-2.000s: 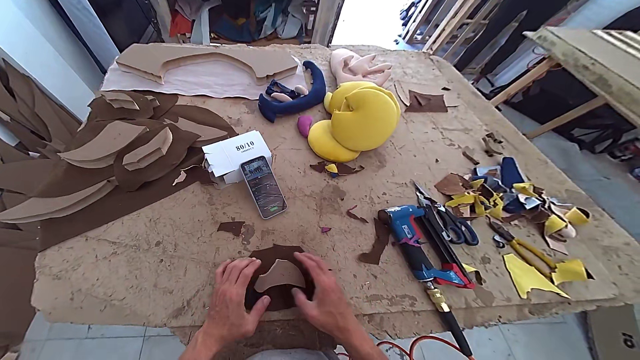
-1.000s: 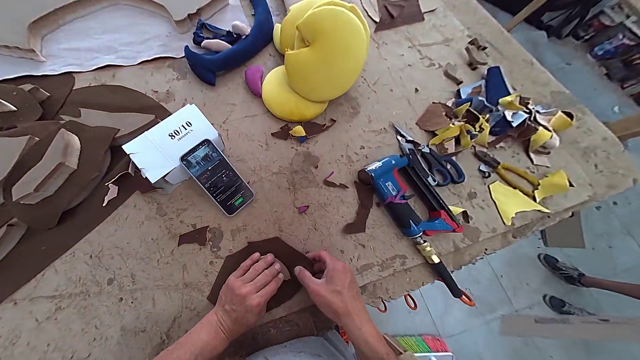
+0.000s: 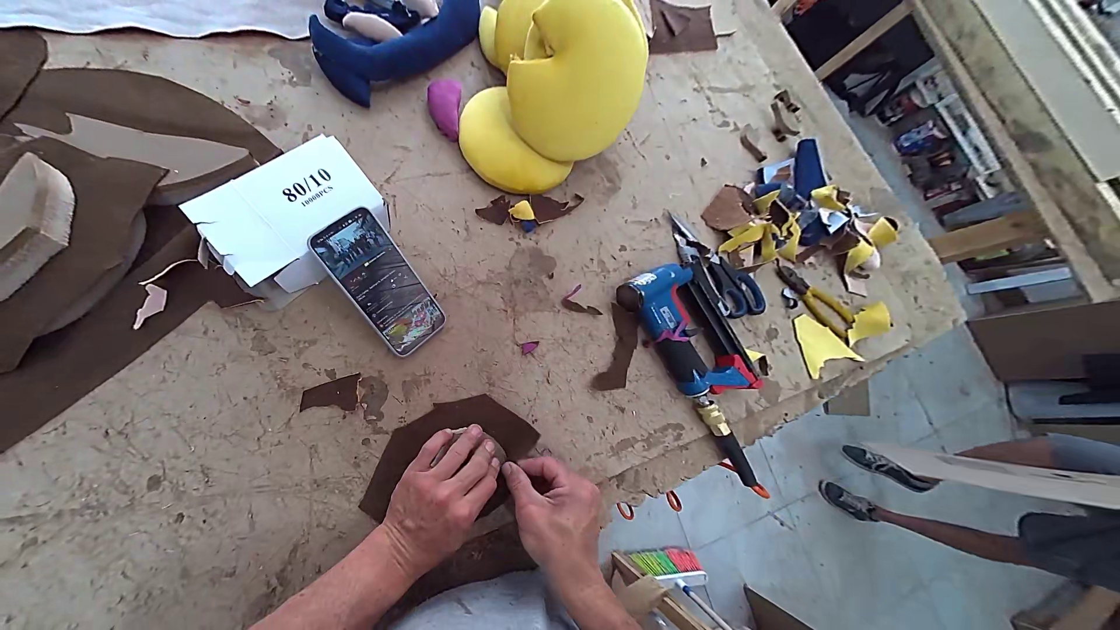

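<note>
A dark brown piece of fabric or leather (image 3: 407, 446) lies on the worktable near its front edge. My left hand (image 3: 446, 494) rests with its fingers flat on a small light piece in the middle of it, mostly hidden by the fingers. Beside it, my right hand (image 3: 551, 512) has thumb and forefinger pinched together at the edge of that piece; what lies between them cannot be made out. To the right lies a blue air stapler (image 3: 669, 324) with its hose fitting, next to black-handled scissors (image 3: 731, 284) and yellow-handled pliers (image 3: 818, 302).
A smartphone (image 3: 378, 282) leans on a white box (image 3: 284, 206). Padded yellow (image 3: 577, 83) and blue (image 3: 411, 48) shapes lie behind. Brown cut pieces (image 3: 96, 219) cover the left side; yellow and blue scraps (image 3: 805, 219) lie right. Another person's legs (image 3: 954, 529) show beyond the table, near a broom (image 3: 669, 564).
Two seconds ago my hands were apart at either side of the light piece; now the left covers it and the right is close beside it. The view has shifted and tilted toward the right.
</note>
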